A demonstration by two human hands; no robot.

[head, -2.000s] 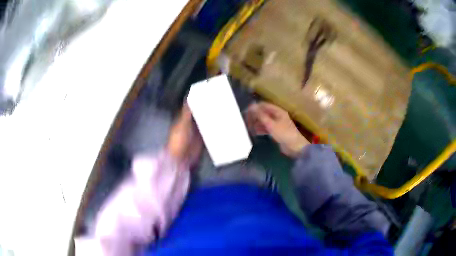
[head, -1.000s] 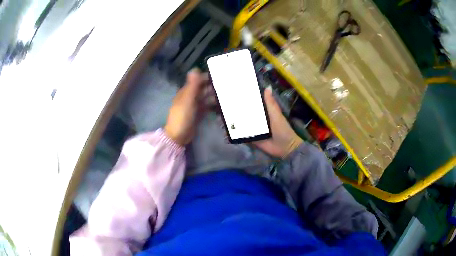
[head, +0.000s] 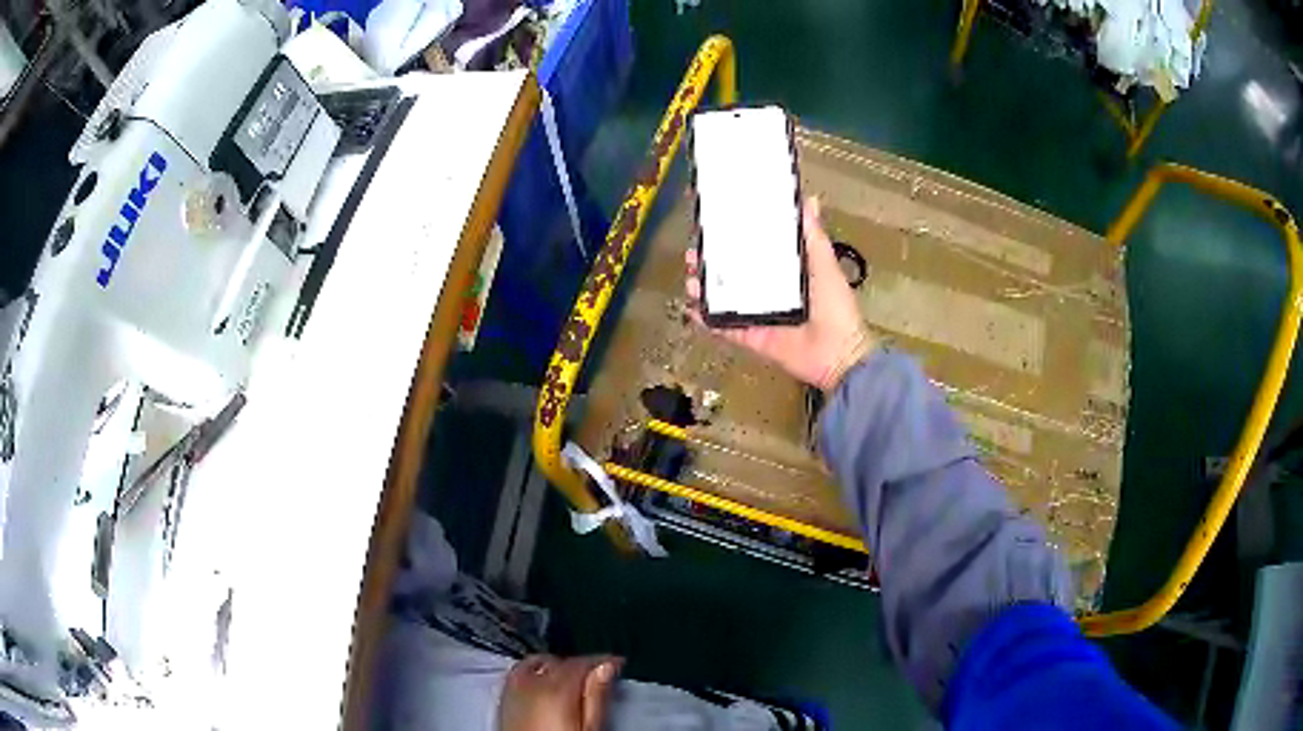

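Note:
My right hand (head: 800, 321), in a grey sleeve, holds a black smartphone (head: 747, 214) with a bright white screen above the cardboard top. The fingers wrap behind the phone and the thumb lies along its right edge. My left hand (head: 557, 696) is low at the bottom edge, on my grey-clad lap, away from the phone. It is partly cut off, and its fingers cannot be read clearly. A black scissor ring (head: 850, 264) shows beside my right hand; the rest is mostly hidden.
The yellow trolley frame (head: 607, 271) surrounds the cardboard top (head: 986, 314), which has a torn hole near its near-left corner. A white rag (head: 615, 507) is tied on. At left stand a white JUKI machine (head: 129, 214) and table (head: 407, 300). A blue bin (head: 572, 157) is behind.
My right hand has carried the phone up and forward over the cardboard. My left hand has moved from beside the phone down to my lap. The view has shifted, showing the sewing machine.

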